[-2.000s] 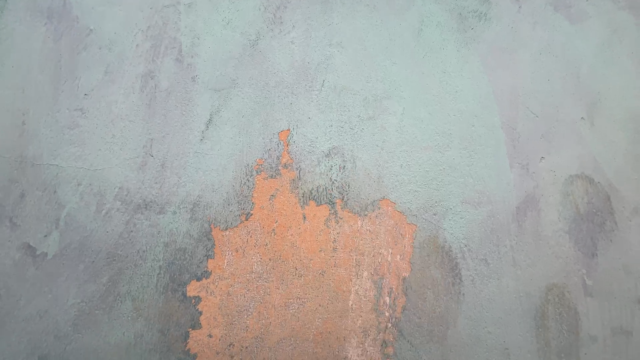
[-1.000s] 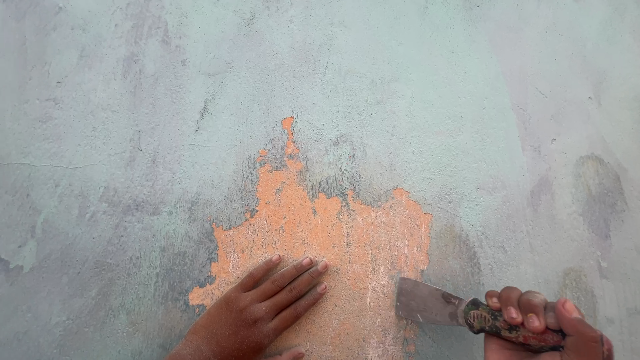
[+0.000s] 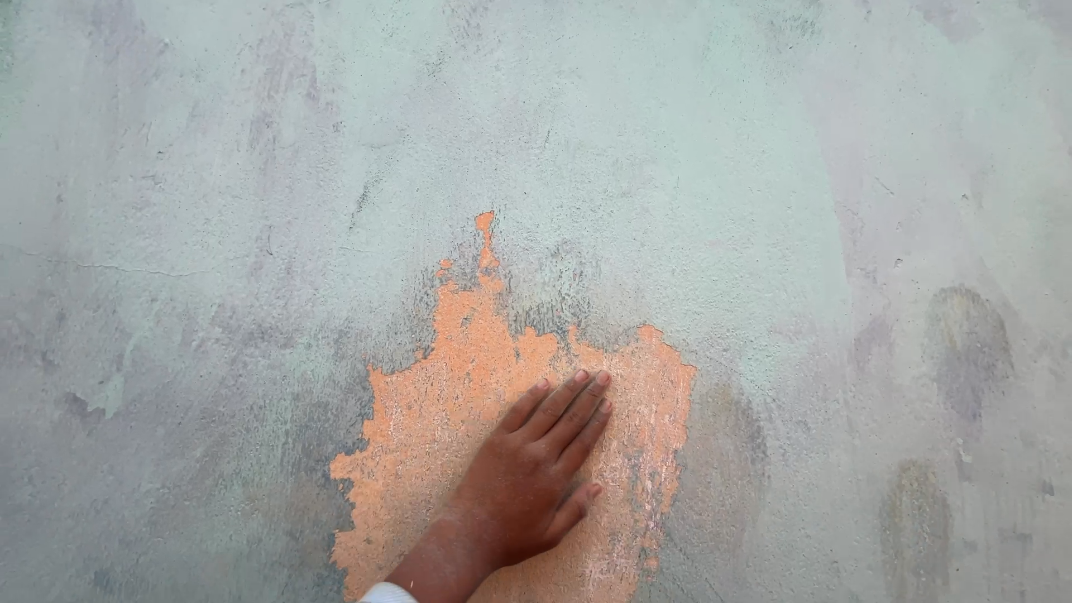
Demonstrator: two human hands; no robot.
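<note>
A painted wall in worn pale green and grey fills the head view. Low in the middle is an irregular orange patch with jagged edges, where the top coat is gone. My left hand lies flat on this patch, palm to the wall, fingers pointing up and right and the thumb a little apart. It holds nothing. A light cuff shows at its wrist. My right hand is out of view, and so is the scraper it held.
Darker, rough stains mark the wall at the right, with another lower down. A thin crack runs across the left side. Grey, scuffed areas border the orange patch.
Both hands came into view after the first frame. Since the second, my left hand has moved up and right over the orange patch, while my right hand and its scraper have left the view.
</note>
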